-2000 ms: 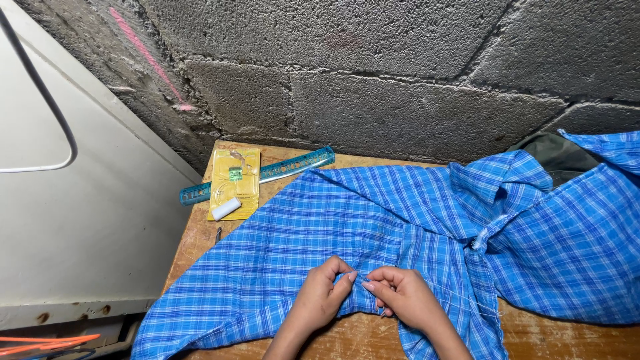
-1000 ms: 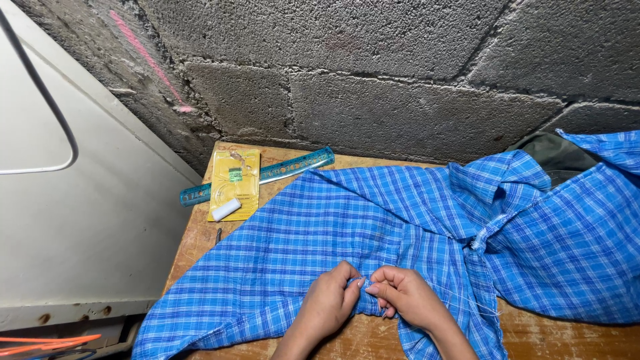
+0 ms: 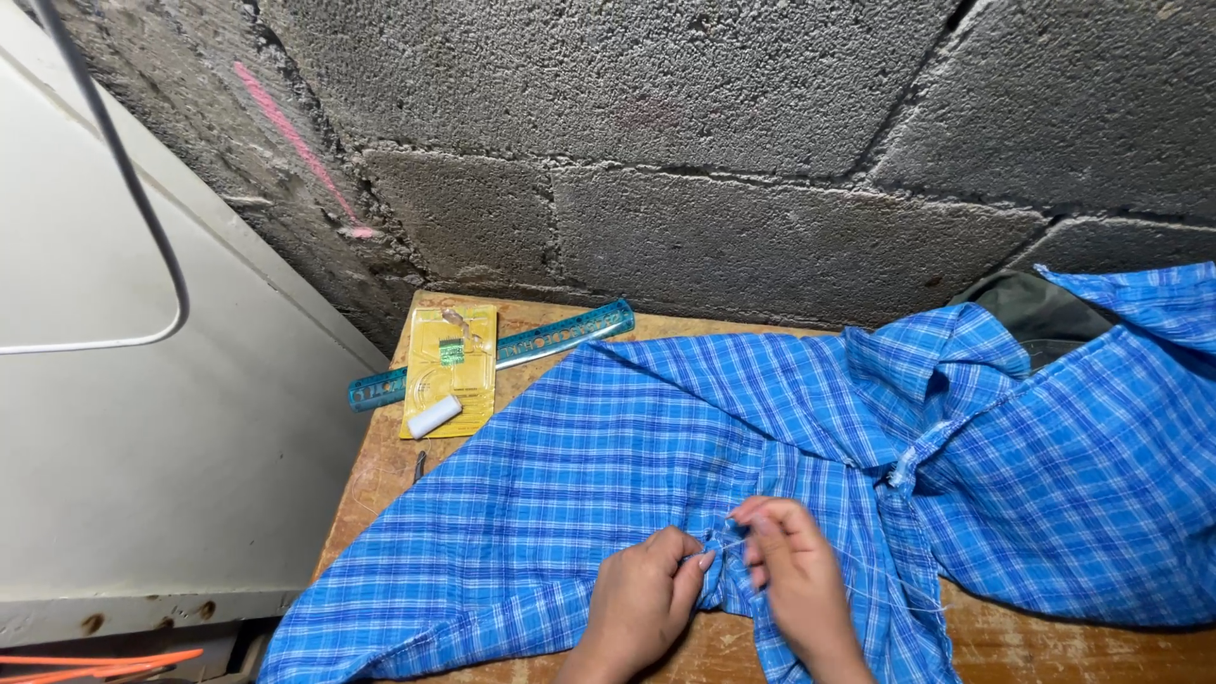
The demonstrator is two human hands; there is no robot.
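Blue plaid fabric (image 3: 589, 446) with frayed edges and seams spreads across a wooden table. Near the table's front edge, my left hand (image 3: 651, 594) pinches a fold of it between thumb and fingers. Just to the right, my right hand (image 3: 788, 570) has its fingertips together, slightly above the same fold, with thin white thread (image 3: 730, 544) running between the hands. A needle cannot be made out. More loose thread trails over the cloth to the right of my right hand.
A teal plastic ruler (image 3: 565, 332) lies under a yellow card package (image 3: 475, 394) with a white thread spool (image 3: 435, 417) on it. A small dark metal tool (image 3: 420, 465) is partly covered by fabric. Block wall (image 3: 703, 237) behind; white metal panel (image 3: 190, 456) left; dark green cloth (image 3: 1035, 309) at right.
My right hand has lifted a little from the fold, away from my left hand, with thread stretched between them. My left hand stays on the fabric.
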